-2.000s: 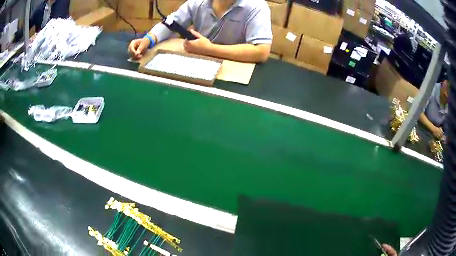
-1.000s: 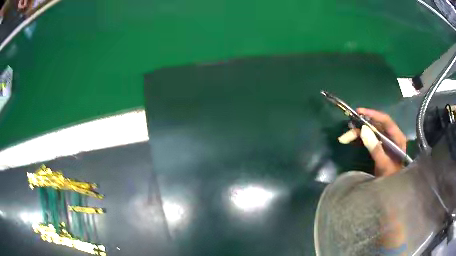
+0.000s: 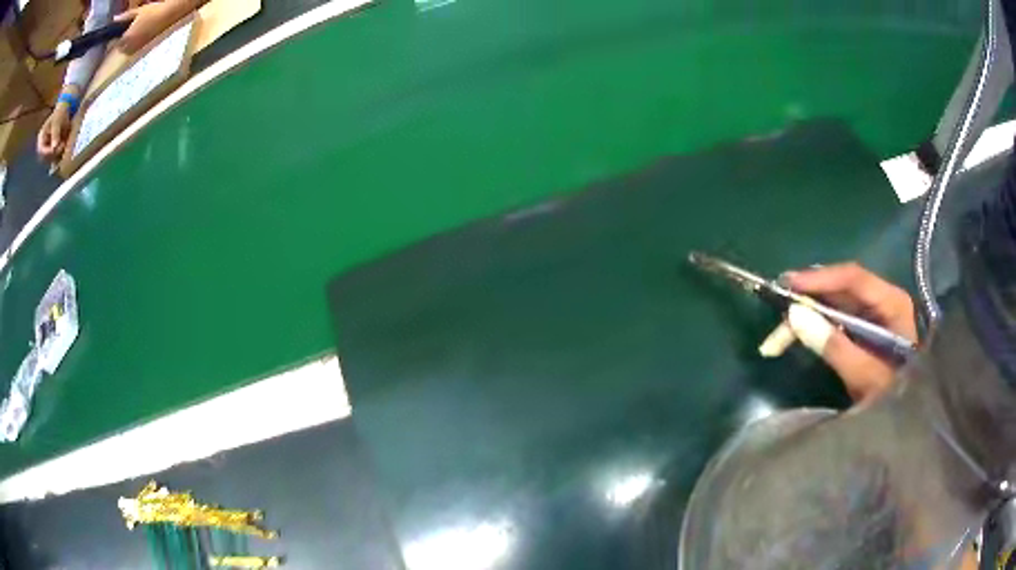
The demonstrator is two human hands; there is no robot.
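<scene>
My right hand (image 3: 852,325) is at the right, with pale covers on fingertips, and holds a soldering iron (image 3: 769,292) like a pen. The iron's thin metal tip points left above the dark work mat (image 3: 501,367) and touches no part. My left hand is not in view. A bundle of green wires (image 3: 178,546) with brass contact strips (image 3: 195,512) lies at the lower left, cut off by the bottom edge. A white socket housing (image 3: 56,321) with parts inside lies on the belt at the far left, its cord in a clear bag (image 3: 19,395).
The clear fume hood (image 3: 802,479) covers the lower right, beside a grey ribbed hose (image 3: 986,301). A metallic flexible tube (image 3: 934,212) runs up at the right. The green conveyor belt (image 3: 446,134) curves behind the mat. Across it, a person's hand (image 3: 54,131) rests by a tray (image 3: 134,95).
The view has swung and tilted, so the housing and the opposite person's arms show again. The wire bundle sits lower. My right hand still holds the iron over the mat.
</scene>
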